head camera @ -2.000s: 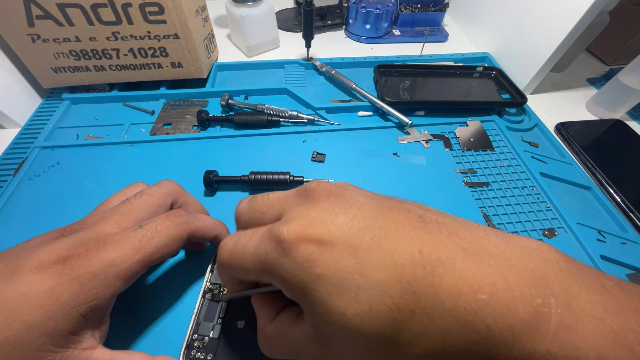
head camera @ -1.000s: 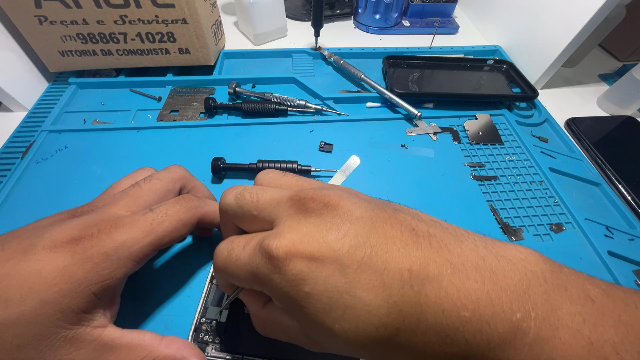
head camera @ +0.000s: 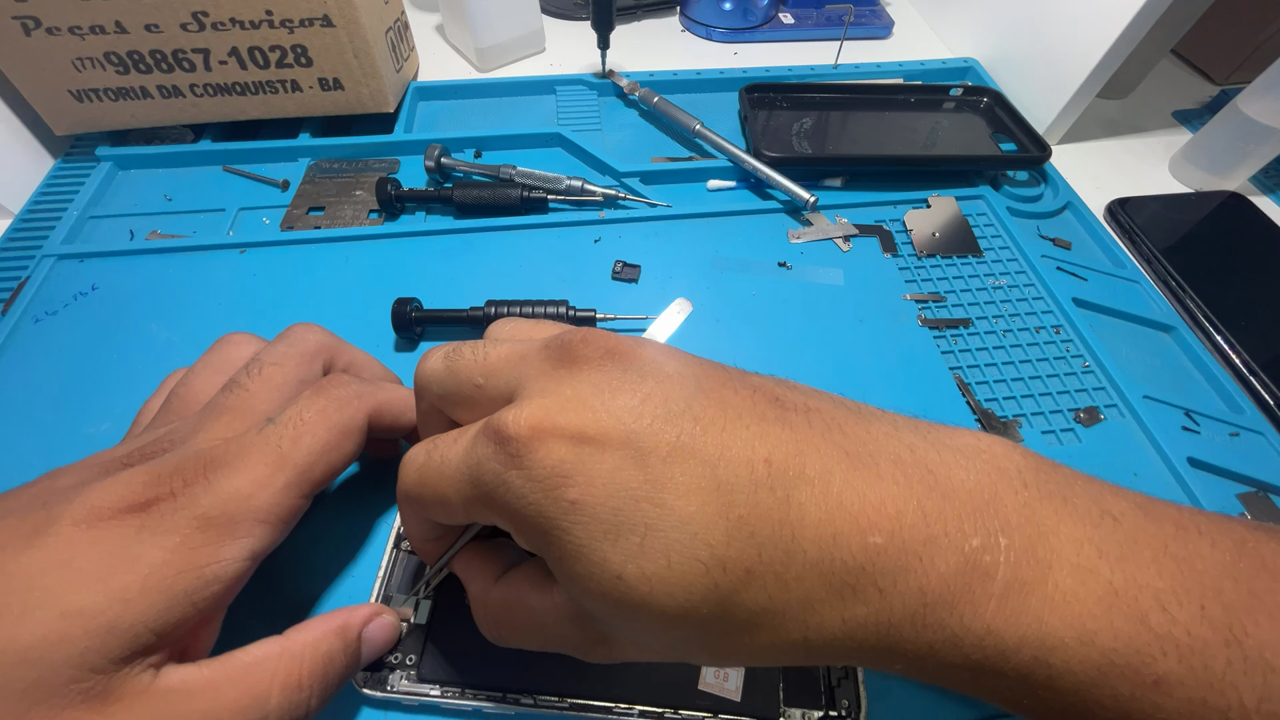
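An opened smartphone [head camera: 600, 650] lies near the bottom edge, its black battery and inner parts bare. My right hand [head camera: 600, 480] covers much of it and grips metal tweezers [head camera: 445, 565], whose tips are at small parts along the phone's left side. Beyond the knuckles the flat pale end of the tool shows. My left hand [head camera: 230, 520] rests at the phone's left side; its thumb is against the parts near the tweezer tips, and its other fingers reach the far left corner, partly hidden. A black precision screwdriver [head camera: 520, 315] lies just past my right hand.
A blue silicone repair mat [head camera: 250, 290] holds two more screwdrivers [head camera: 480, 185], a metal-handled blade tool [head camera: 720, 145], a black phone case [head camera: 890, 125], metal shields [head camera: 942, 228] and small parts. A cardboard box [head camera: 210, 60] stands back left. A dark phone [head camera: 1210, 280] lies at the right.
The tweezers in my right hand have moved, their flat end now showing beyond the knuckles, hidden two seconds ago. My left thumb has come in against the phone's inner parts. The view has shifted slightly.
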